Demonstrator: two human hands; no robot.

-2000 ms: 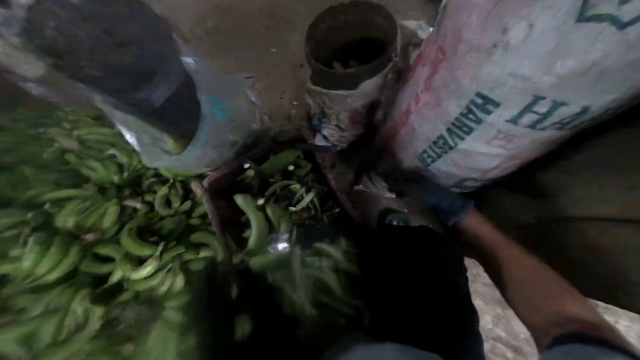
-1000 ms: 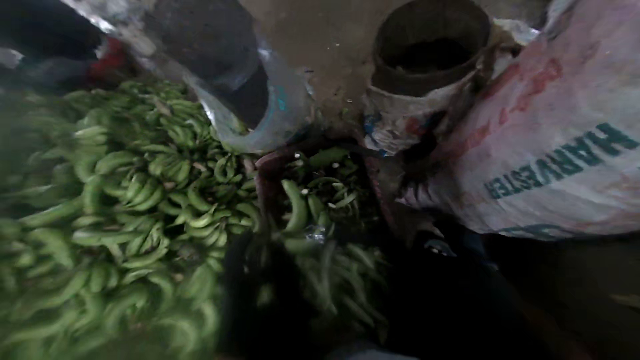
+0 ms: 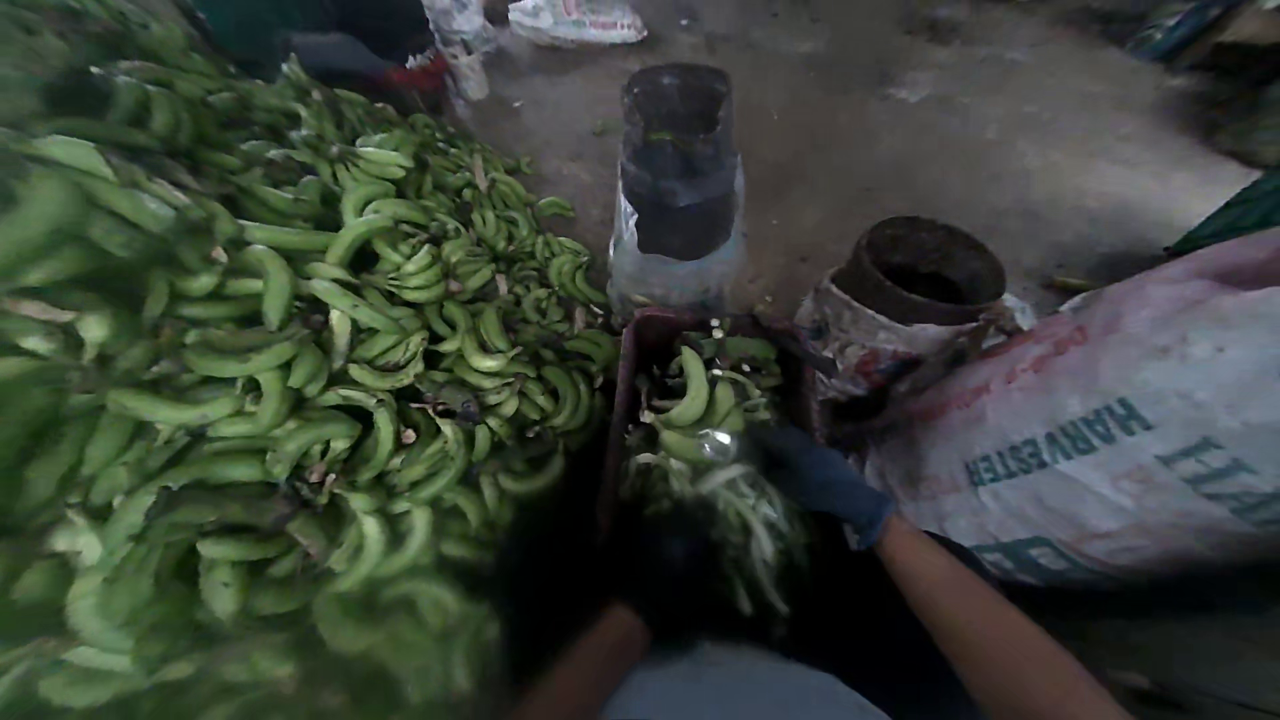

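Observation:
My right hand (image 3: 815,478), in a blue-grey glove, reaches over the right side of a dark red crate (image 3: 622,400); its fingers are dark and blurred, so what they hold cannot be told. Inside the crate lie green bananas (image 3: 690,388), cut stems and peel-like strips (image 3: 745,510). Of my left arm only the bare forearm shows at the bottom centre; my left hand (image 3: 665,560) is lost in deep shadow near the crate's near end. A shiny spot (image 3: 716,442) catches light on the bananas between the hands.
A large heap of green bananas (image 3: 350,350) fills the left. Beyond the crate stands a dark container (image 3: 680,170) in clear plastic. A round rusty container (image 3: 930,270) wrapped in sacking and a full printed woven sack (image 3: 1130,400) are at the right.
My right hand has come from beside the sack to over the crate. My left forearm has come into sight at the bottom. The view has shifted widely, showing more floor.

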